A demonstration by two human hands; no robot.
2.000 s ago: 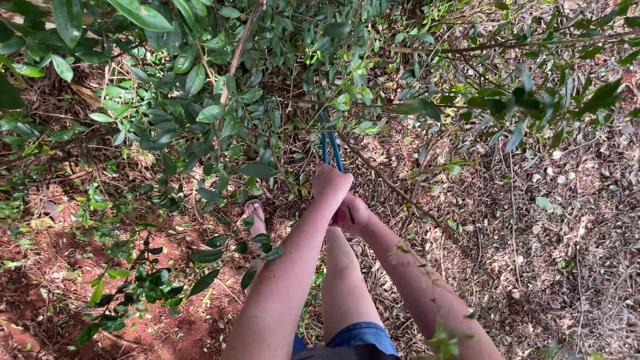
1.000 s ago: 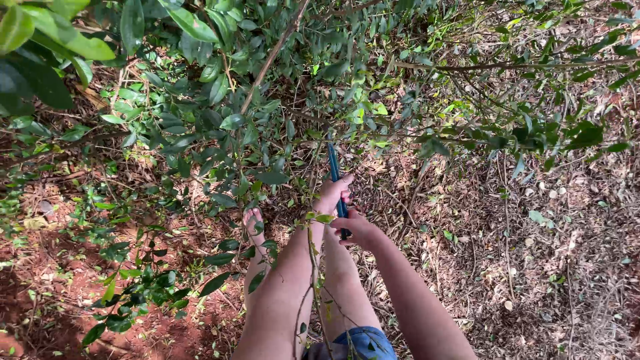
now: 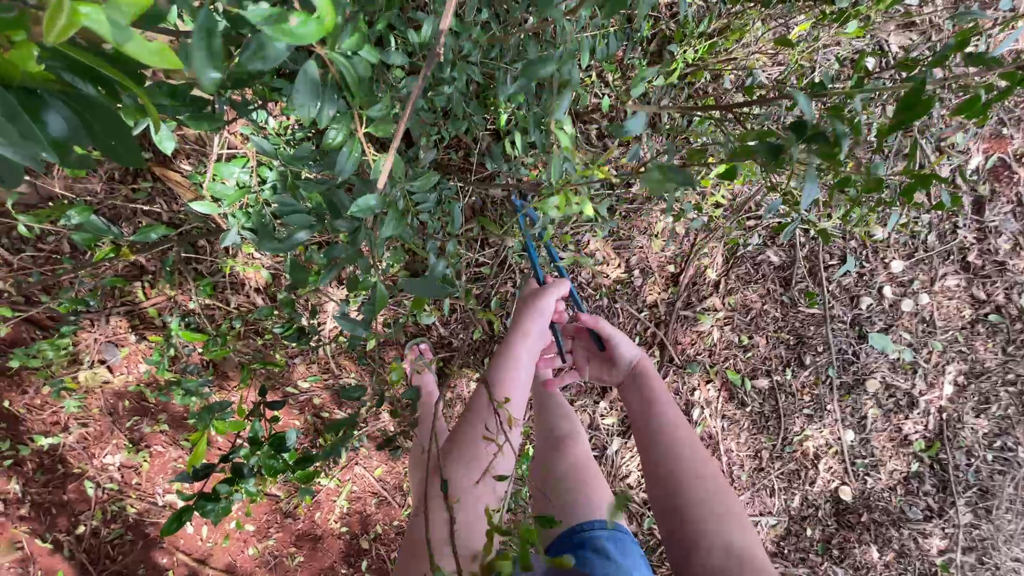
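A long blue tool with two handles, seemingly pruning shears [image 3: 534,244], points up into the leaves, its two handles slightly spread; foliage partly hides its far end. My left hand [image 3: 546,312] is closed round the left handle near the middle of the view. Just to the right and a little lower, my right hand [image 3: 598,352] has its palm turned toward the tool, the thumb by the right handle and the fingers spread below the handle ends. Whether it grips that handle is unclear. Leafy shrub branches [image 3: 424,184] surround the tool's far end.
A thin bare branch [image 3: 416,96] slants down from the top. Another leafy branch [image 3: 760,102] reaches in from the right. Thin twigs [image 3: 444,480] hang before my left forearm. Below lie leaf litter [image 3: 768,360] and red soil [image 3: 296,536]. A foot [image 3: 420,360] stands at left of centre.
The tool's handles, seen close together a second ago, are now apart. My right hand has opened its fingers beside them. Twigs now hang across my left forearm, unlike two seconds ago.
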